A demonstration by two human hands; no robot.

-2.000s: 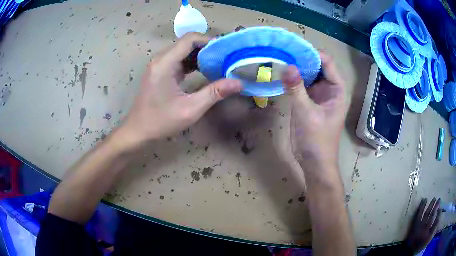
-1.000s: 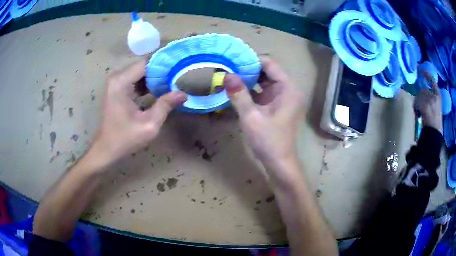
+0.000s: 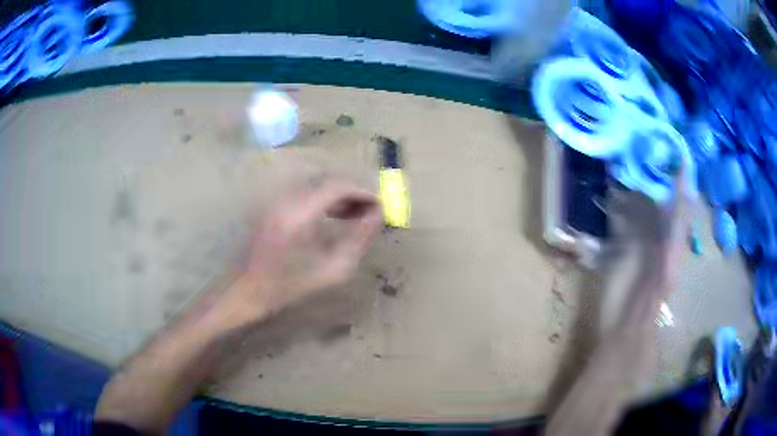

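Observation:
My left hand (image 3: 311, 230) is blurred over the board, left of the yellow-handled cutter (image 3: 394, 196), with its fingers curled. No ring shows in it, but blur hides its fingertips. My right hand (image 3: 639, 243) is badly blurred over the phone's right side, at the lower edge of the heaped light blue pleated rings (image 3: 584, 106). Its fingers reach up beside the lowest ring, and I cannot tell if they grip it. The white glue bottle (image 3: 274, 117) stands at the back, left of the cutter.
A phone (image 3: 584, 196) lies partly under the rings. More blue rings lie at the top left (image 3: 55, 43), top centre (image 3: 469, 13) and along the right edge. A small blue ring (image 3: 728, 366) is at the lower right, beside a dark shape. A pale rail (image 3: 256, 47) runs behind the board.
The pleated ring is no longer held between my two hands. My right hand has moved right to the heap; my left stays near the middle. The cutter now shows uncovered. The view has shifted.

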